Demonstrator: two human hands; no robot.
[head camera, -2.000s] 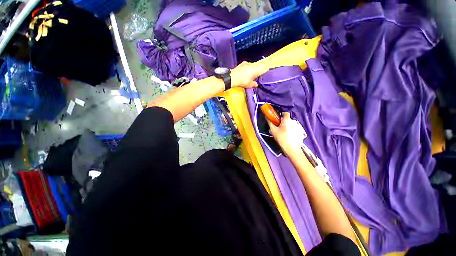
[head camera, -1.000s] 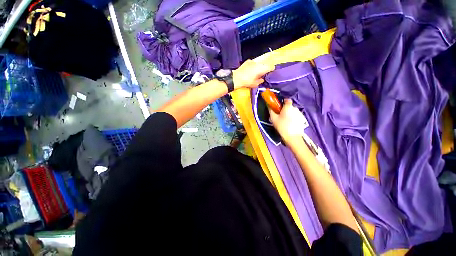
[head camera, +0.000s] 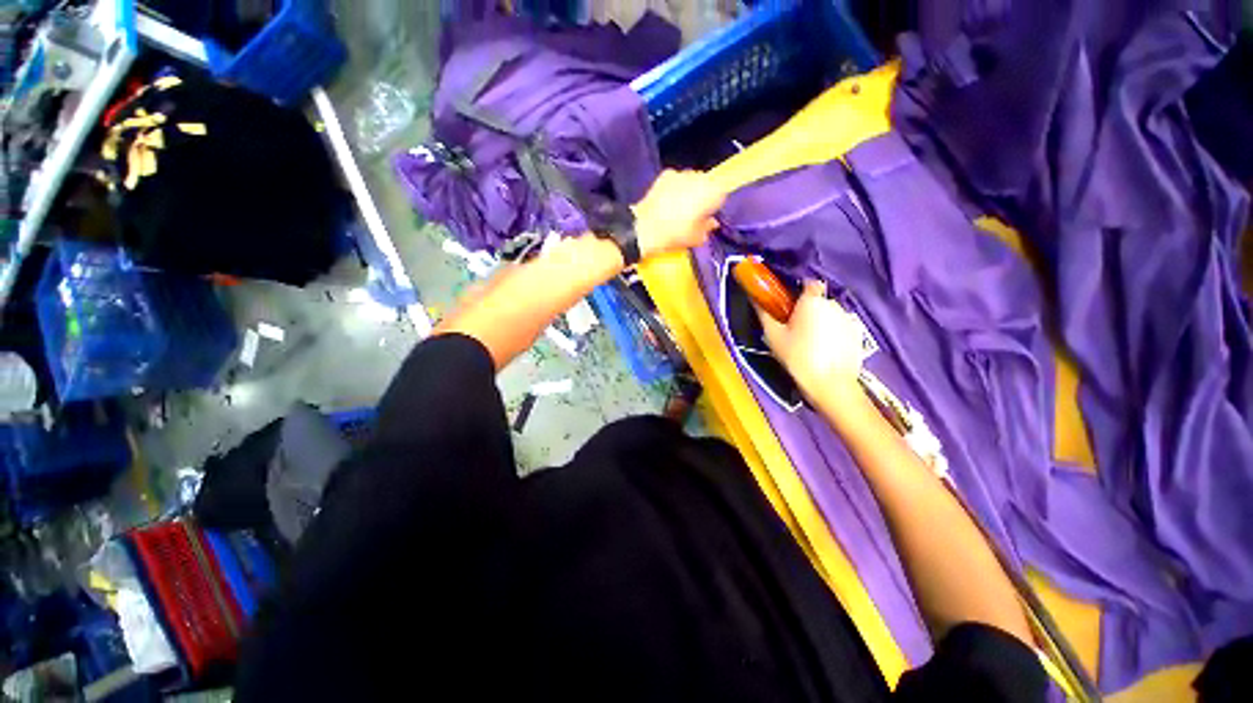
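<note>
A long narrow purple garment piece (head camera: 841, 501) lies along the near edge of the yellow table cover (head camera: 749, 446). My right hand (head camera: 814, 341) is closed on the orange-brown handle of the steam iron (head camera: 765, 290), whose dark, pale-rimmed plate rests on the purple cloth. My left hand (head camera: 676, 210), below a dark wrist strap, is at the far end of the piece, on the cloth and the cover's edge; its fingertips are blurred, and I cannot tell whether they grip.
More purple garments (head camera: 1099, 275) lie to the right on the table. A tied purple bundle (head camera: 550, 110) is beyond my left hand, beside a blue crate (head camera: 756, 69). Dark garments (head camera: 227, 186), a red crate (head camera: 190, 591) and floor scraps are at the left. The iron's cord runs along my right forearm.
The view has shifted and tilted slightly. The iron is still in my right hand near the piece's far end, and my left hand stays nearly in place.
</note>
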